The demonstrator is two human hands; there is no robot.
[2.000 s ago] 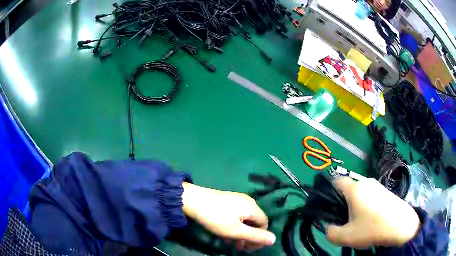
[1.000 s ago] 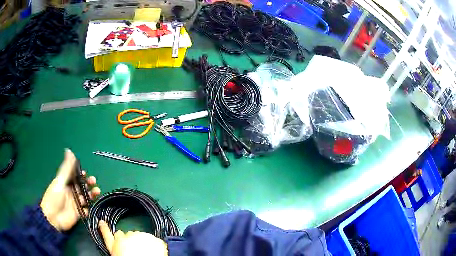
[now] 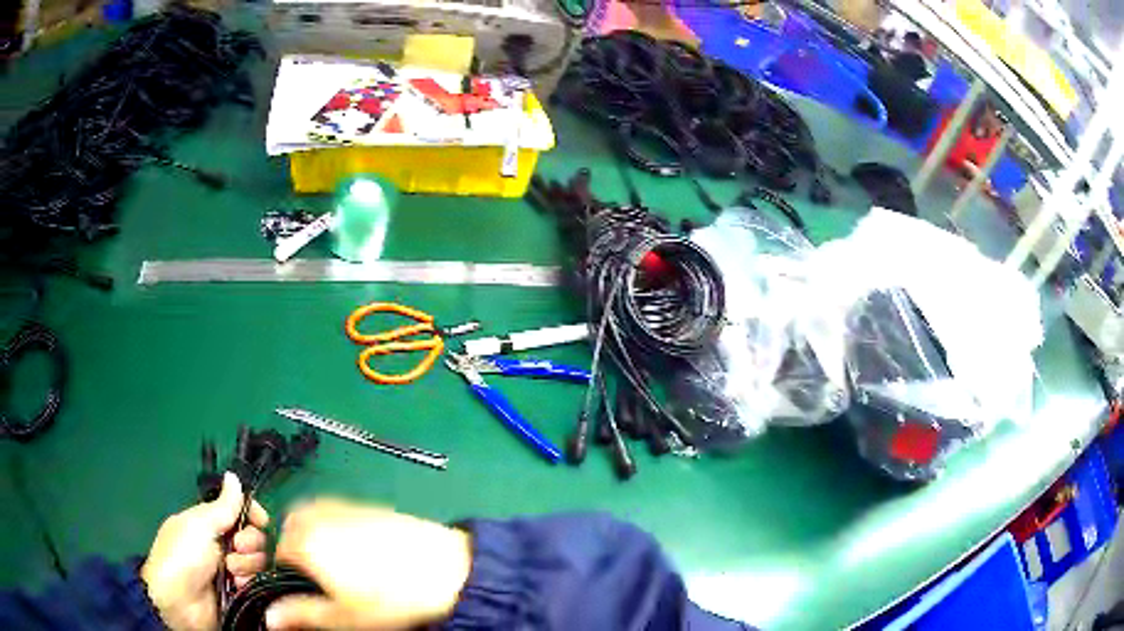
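Note:
My left hand is at the lower left, closed around several thin black leads just below a bunch of black connectors, which point up above the fist. My right hand is beside it, slightly blurred, with its fingers around the black cable coil. The lower part of the coil is cut off by the bottom edge. The slim silver pointed tool lies on the green bench just above my right hand.
Orange-handled scissors, blue-handled pliers and a white marker lie ahead. Behind are a steel ruler, a pale green bottle and a yellow box. Bagged cables are right; a cable pile is far left.
The view has shifted slightly left. My left hand, open a second ago, is now closed on the leads with connectors upright above it. My right hand has moved up beside it, and less of the coil shows.

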